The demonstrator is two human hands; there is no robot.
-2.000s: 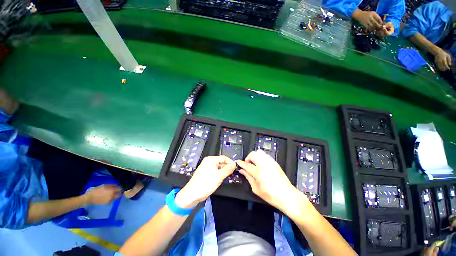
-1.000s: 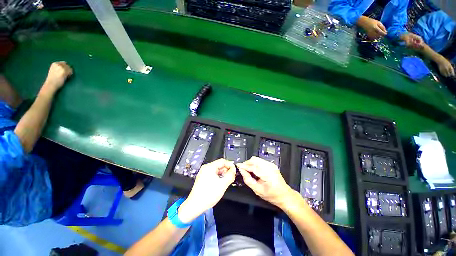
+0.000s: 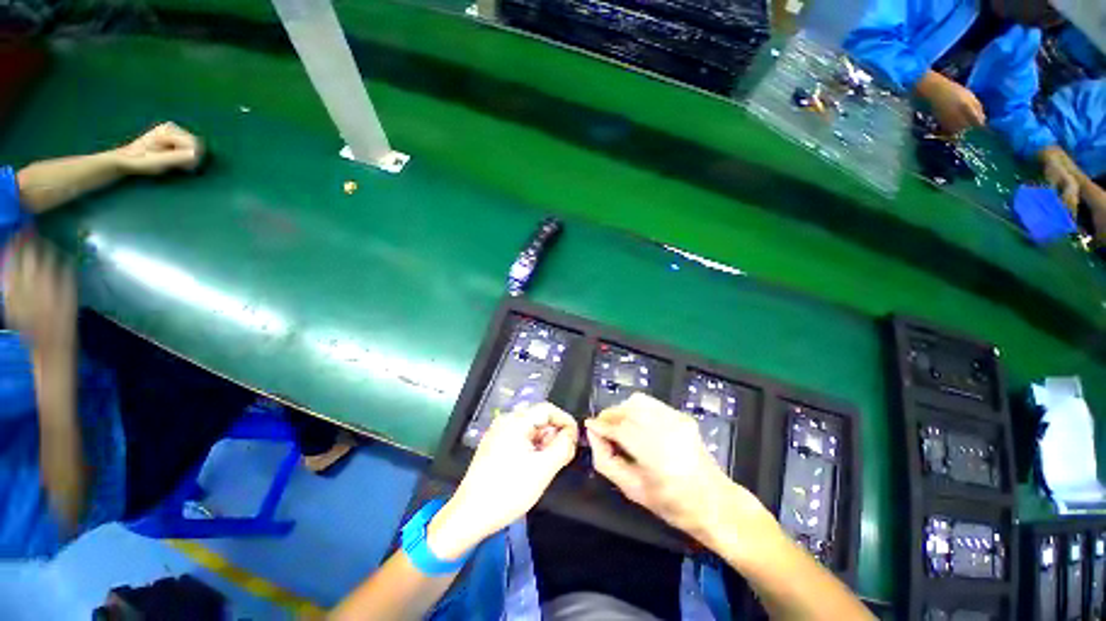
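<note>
A black foam tray [image 3: 752, 419] lies in front of me with four flat dark phone housings in its slots. My left hand [image 3: 522, 459], with a blue wristband, and my right hand [image 3: 649, 451] meet over the second housing [image 3: 625, 370] from the left. The fingertips of both hands are pinched close together. Something tiny and dark may be between them, but it is too small to make out. My hands hide the lower part of that housing. A short curved black strip [image 3: 535, 256] with pale spots lies beyond the tray.
More foam trays with housings [image 3: 964, 542] stand at right, near white paper [image 3: 1067, 443]. A slanted pale post [image 3: 334, 79] rises from the green bench [image 3: 279, 255]. Another person's arms [image 3: 103, 167] are at left. People in blue smocks sit across, by a clear bag of parts [image 3: 831, 109].
The view has shifted, so the bench things sit further right and lower. My hands stay pinched together over the second housing. The neighbour at left has a second, blurred hand raised by the bench edge.
</note>
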